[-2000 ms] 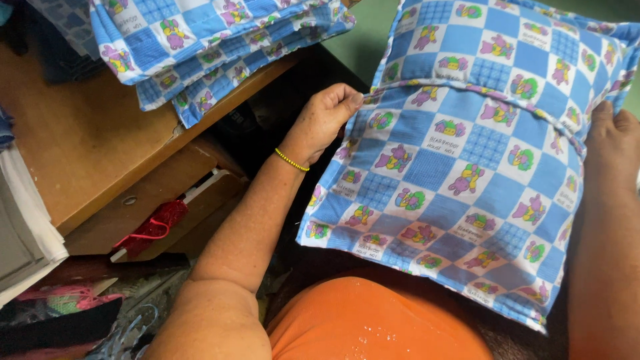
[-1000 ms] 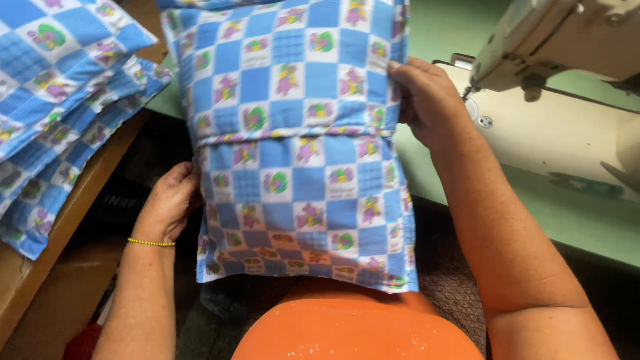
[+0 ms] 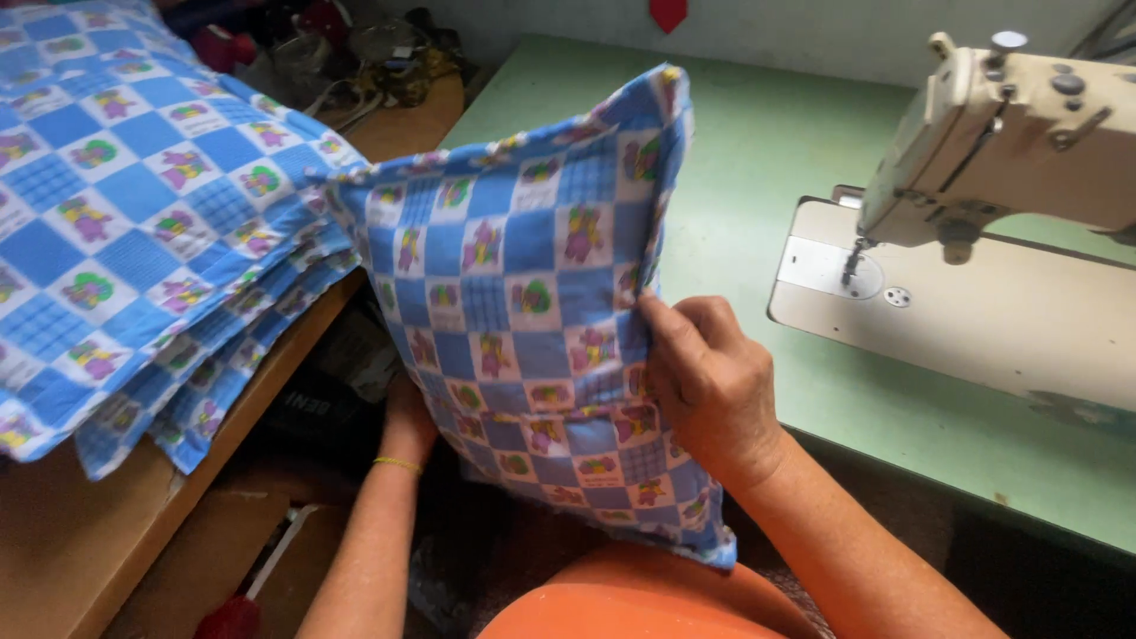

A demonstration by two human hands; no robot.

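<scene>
A small stuffed pillow in blue and white checked fabric with printed cartoon animals stands tilted above my lap. A seam crosses its lower half. My right hand pinches its right edge between thumb and fingers. My left hand is at its lower left side, the fingers hidden behind the fabric, so its hold cannot be seen fully. Left of it lies a stack of pillows in the same print, whose near corners touch or almost touch the held one.
An industrial sewing machine stands at the right on a green tabletop. The stack rests on a wooden table with an edge at the left. Cluttered small items lie behind it. A red object shows below.
The pillow has been tipped up, its upper end now pointing away beside the stack. My right hand still grips its right edge. The view has shifted, showing more of the sewing machine than two seconds ago.
</scene>
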